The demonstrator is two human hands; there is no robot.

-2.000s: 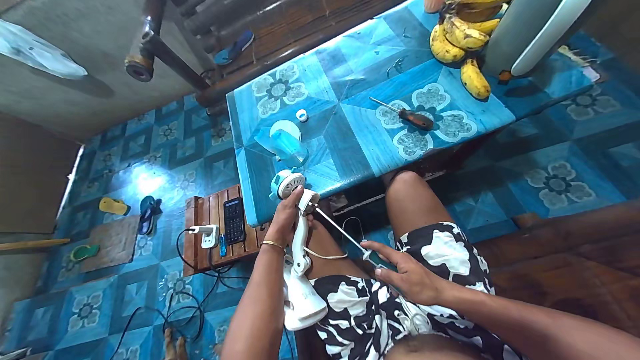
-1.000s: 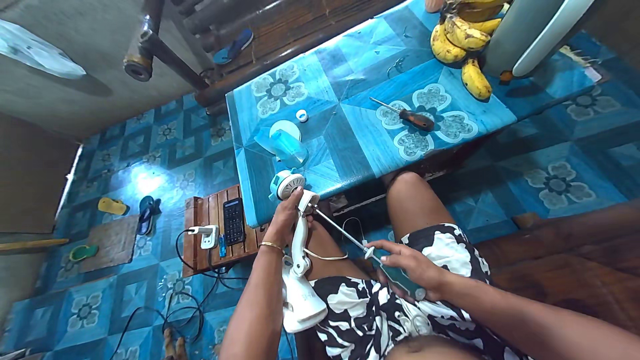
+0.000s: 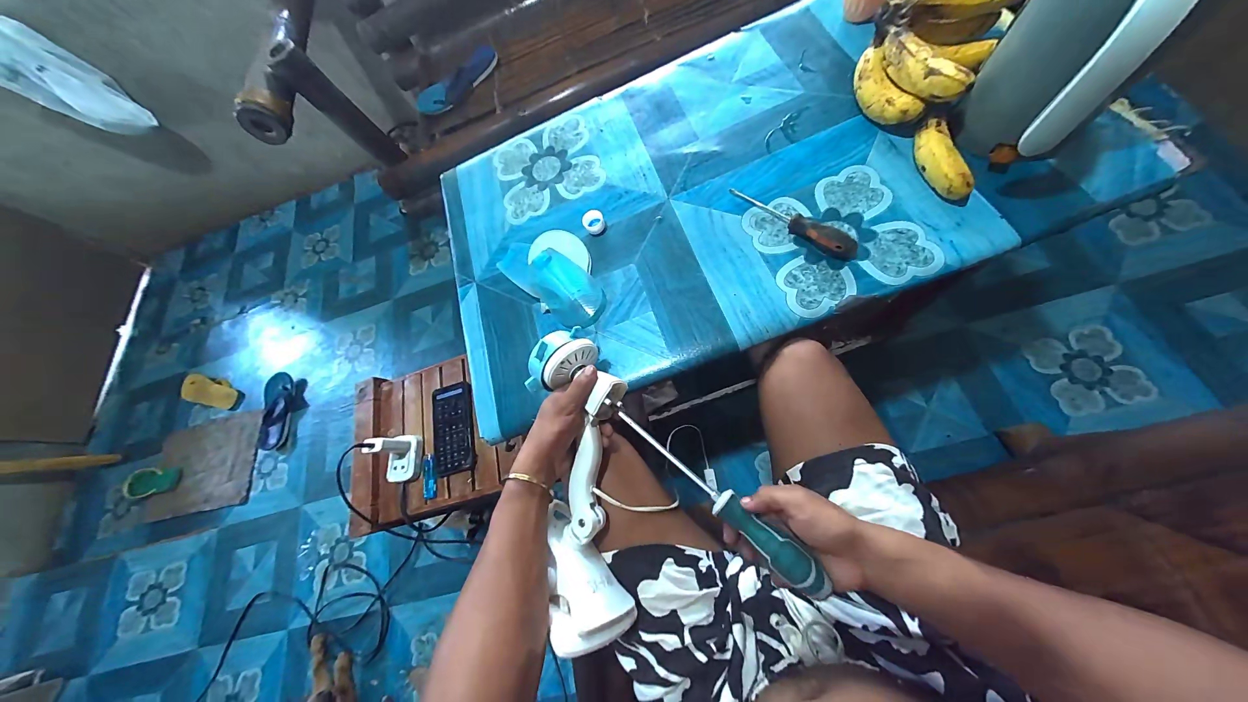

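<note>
My left hand (image 3: pixel 558 429) grips the neck of a small white electric fan (image 3: pixel 588 468), whose motor head with a vented cover (image 3: pixel 568 361) is at the table edge and whose base rests toward my lap. My right hand (image 3: pixel 814 531) holds a long screwdriver by its green handle (image 3: pixel 775 548); the tip meets the fan's white housing just below the head. On the table lie a second screwdriver with a dark handle (image 3: pixel 824 237), translucent blue fan blades (image 3: pixel 565 283) and a small white cap (image 3: pixel 594 221).
Bananas (image 3: pixel 916 73) lie at the back right of the blue table (image 3: pixel 673 292), beside a grey appliance (image 3: pixel 1053 78). On the left, a low wooden stand (image 3: pixel 390 409) holds a black keypad device (image 3: pixel 453 429) and a white power outlet (image 3: pixel 402 458). Cables (image 3: pixel 366 604) and slippers (image 3: pixel 277 409) are on the floor.
My right hand has shifted on the screwdriver and its green handle now shows below my fingers. The left hand stays on the fan.
</note>
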